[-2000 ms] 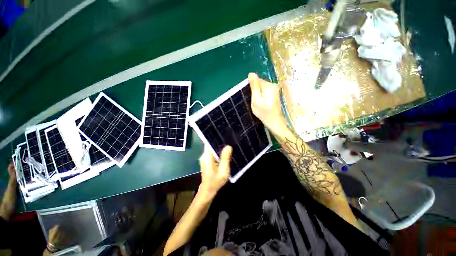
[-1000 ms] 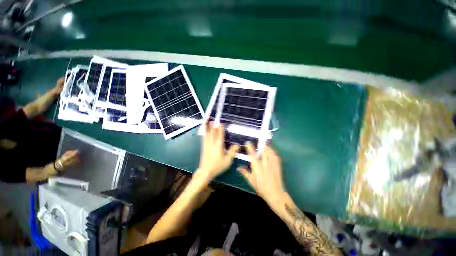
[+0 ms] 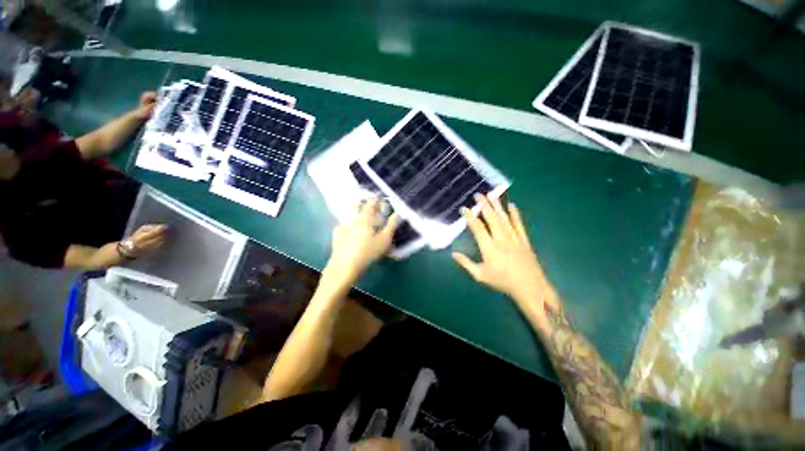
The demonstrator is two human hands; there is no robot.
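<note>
A dark solar panel (image 3: pixel 430 165) with a white border lies tilted over other panels on the green bench in front of me. A plain white panel back (image 3: pixel 344 167) shows at its left. My left hand (image 3: pixel 360 236) is at the lower left edge of these panels, fingers on them. My right hand (image 3: pixel 499 242) touches the lower right corner with spread fingertips. Both hands are slightly blurred; the fingers' undersides are hidden, and I cannot tell how many panels lie beneath.
Overlapping panels (image 3: pixel 263 154) with white cords lie at the left, by a co-worker's arms. Two panels (image 3: pixel 643 85) lie across the pale strip (image 3: pixel 494 117) at the upper right. A shiny tan board (image 3: pixel 719 299) is at the right, a grey-white machine (image 3: pixel 146 352) at the lower left.
Two overlapping panels now lie beyond the pale strip. My hands are now on the tilted panel and the white-backed one, which have moved right from the left stack. The view has shifted.
</note>
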